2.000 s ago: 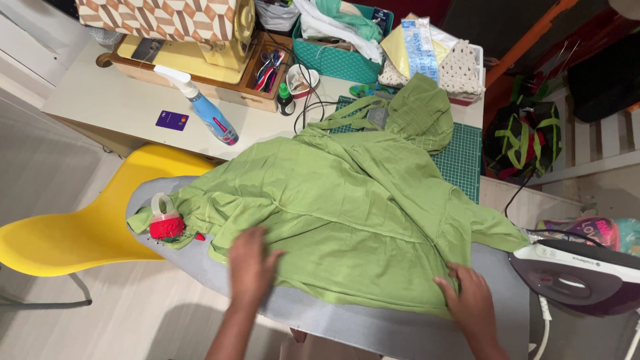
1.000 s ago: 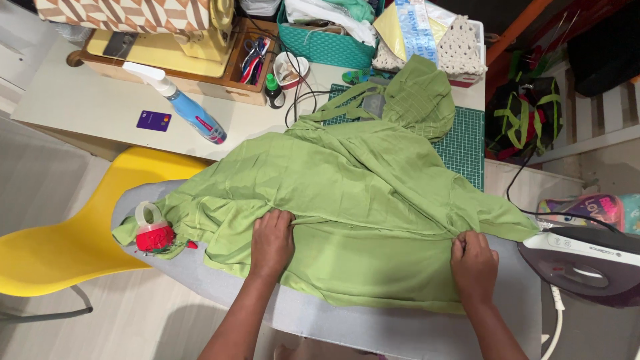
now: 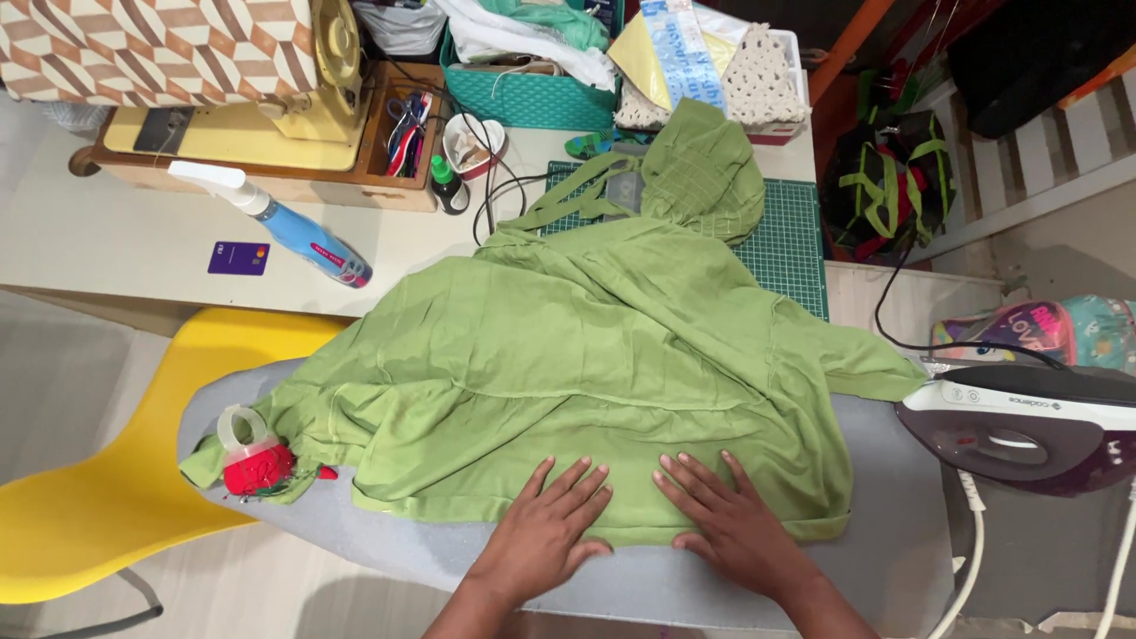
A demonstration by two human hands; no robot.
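Observation:
A green fabric garment lies spread over the grey ironing board, its upper end reaching onto the table. Near its lower edge my left hand rests flat on the cloth, fingers spread. My right hand lies flat beside it, a short gap apart, fingers also spread. Neither hand grips anything. At the board's left end, a red pincushion with a clear band sits on gathered cloth. A purple and white steam iron is at the right end, close to a green sleeve-like part.
On the white table are a blue spray bottle, a purple card, a yellow sewing machine, a small green-capped bottle, a teal basket and a green cutting mat. A yellow chair stands left; the iron's cord hangs right.
One second ago both hands pinched the cloth higher up and farther apart. Now they have let go and lie flat near the lower edge, closer together.

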